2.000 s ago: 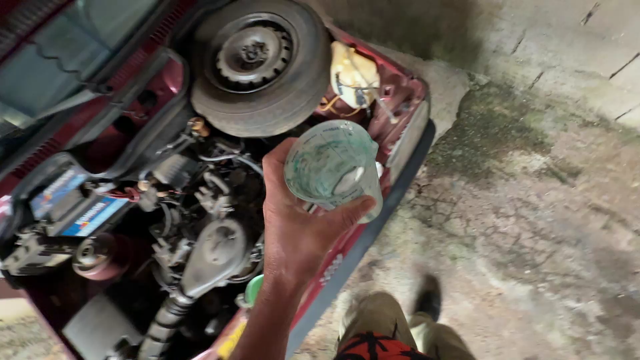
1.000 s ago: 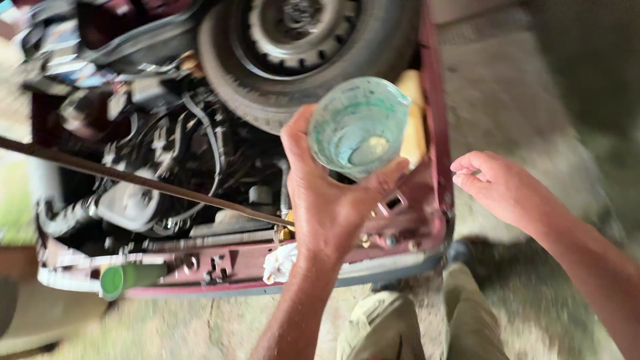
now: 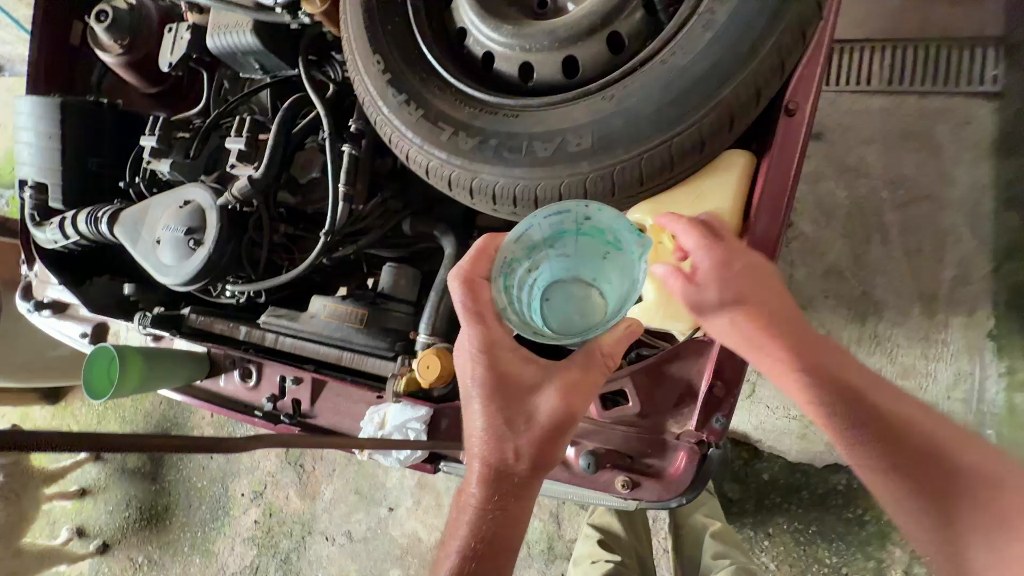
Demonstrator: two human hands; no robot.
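Note:
My left hand [image 3: 528,376] grips a translucent plastic measuring cup [image 3: 572,272] with a pouring spout, stained blue-green inside. I cannot tell whether liquid is in it. Just right of the cup, my right hand [image 3: 708,280] is at the yellowed plastic reservoir [image 3: 720,192] in the corner of the engine bay, its fingers at the yellow cap or neck [image 3: 662,246]. Blur hides how firmly they hold it. Left of my left wrist, a yellow radiator cap [image 3: 434,367] sits by a black hose. A crumpled white rag or paper [image 3: 394,432] lies on the front panel.
A spare tyre [image 3: 576,144] lies over the rear of the bay. A green plastic cup [image 3: 144,372] lies sideways on the front panel. A thin dark rod [image 3: 240,442] crosses at lower left. An animal's legs [image 3: 64,488] show on the ground, and a floor grate [image 3: 912,66] at upper right.
My right hand, out of view two seconds ago and clear of the car one second ago, has come in to the reservoir. The cup stays in my left hand. The view has shifted closer.

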